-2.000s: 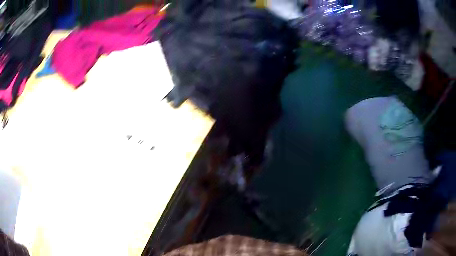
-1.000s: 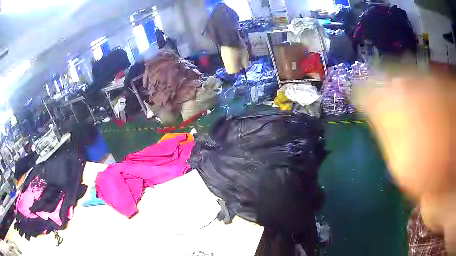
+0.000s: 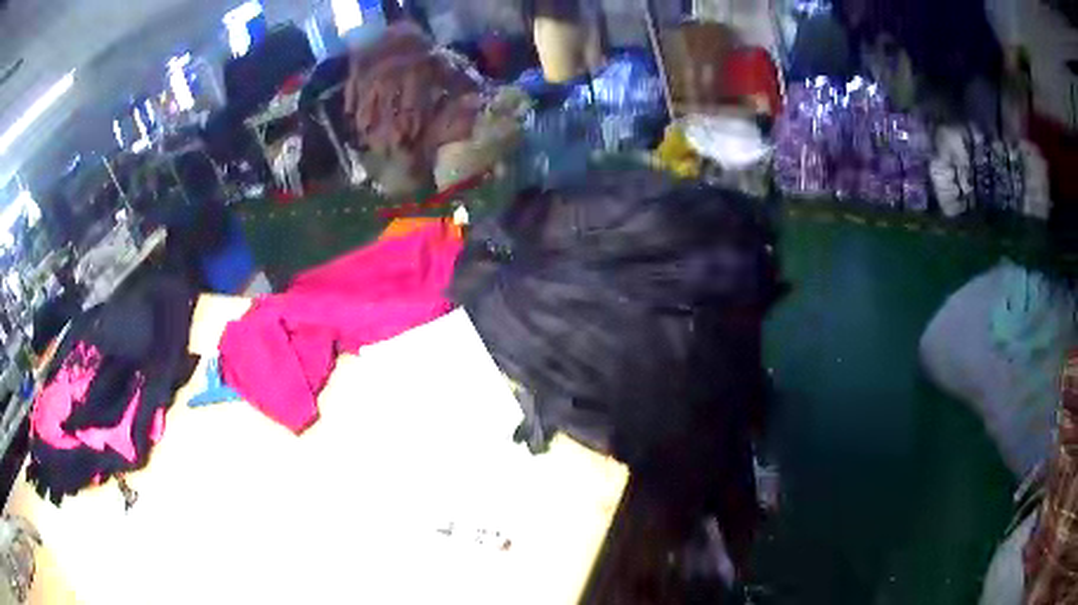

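Note:
Neither of my hands is in the picture. A large heap of black garments (image 3: pixel 627 307) lies over the table's far right corner and hangs down its side. The pale table (image 3: pixel 390 496) in front of me is whitened by glare. A few small dark marks or items (image 3: pixel 473 535) lie on it, too blurred to name. A magenta garment (image 3: pixel 343 313) lies at the table's far edge, left of the black heap.
A black-and-pink garment pile (image 3: pixel 106 396) is at the far left. A grey sack-like bundle (image 3: pixel 1005 360) stands on the green floor (image 3: pixel 863 343) at right. Purple plastic-wrapped goods (image 3: pixel 845 142) stand farther back. Plaid cloth (image 3: pixel 1056 508) shows at the right edge.
The view has tilted down from one second ago. The blurred skin-coloured shape at the right, likely a hand or arm, has left the picture. The grey bundle shows at right again.

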